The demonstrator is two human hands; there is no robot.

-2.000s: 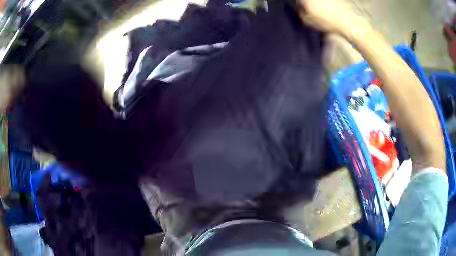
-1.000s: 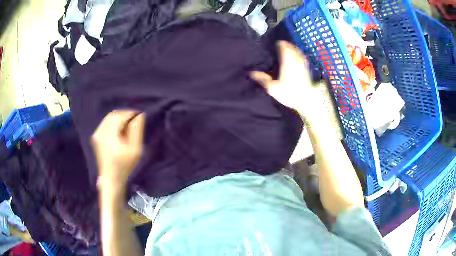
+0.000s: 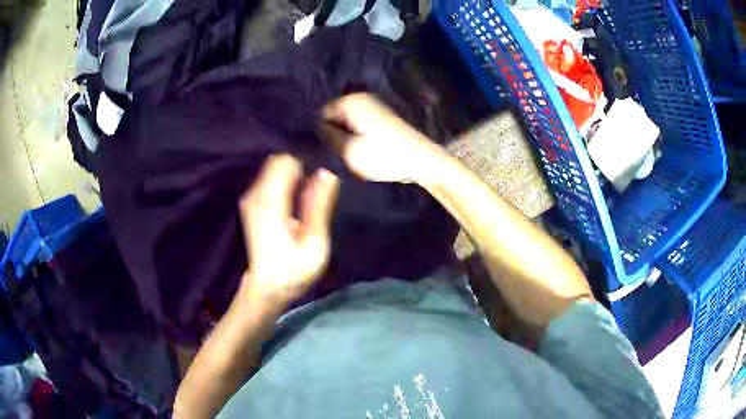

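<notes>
A dark purple-black garment (image 3: 188, 196) lies spread over my lap and runs forward onto a heap with grey and white parts. My left hand (image 3: 290, 217) is above the garment near its middle, thumb and fingers apart, with nothing seen in it. My right hand (image 3: 368, 139) is just ahead and to the right, bare, its fingers curled at the dark cloth. Whether it pinches the cloth cannot be told, as the fingertips are blurred against it.
A blue perforated crate (image 3: 601, 204) at the right holds red and white pieces. More dark cloth (image 3: 82, 303) hangs over a blue crate (image 3: 53, 225) at the left. A pale brown board (image 3: 507, 164) shows beside my lap. Grey and white garment parts (image 3: 123, 41) lie at the top left.
The garment was held up and blurred, then lay flat over my lap. Both hands have since moved toward each other over its middle. The view has shifted slightly.
</notes>
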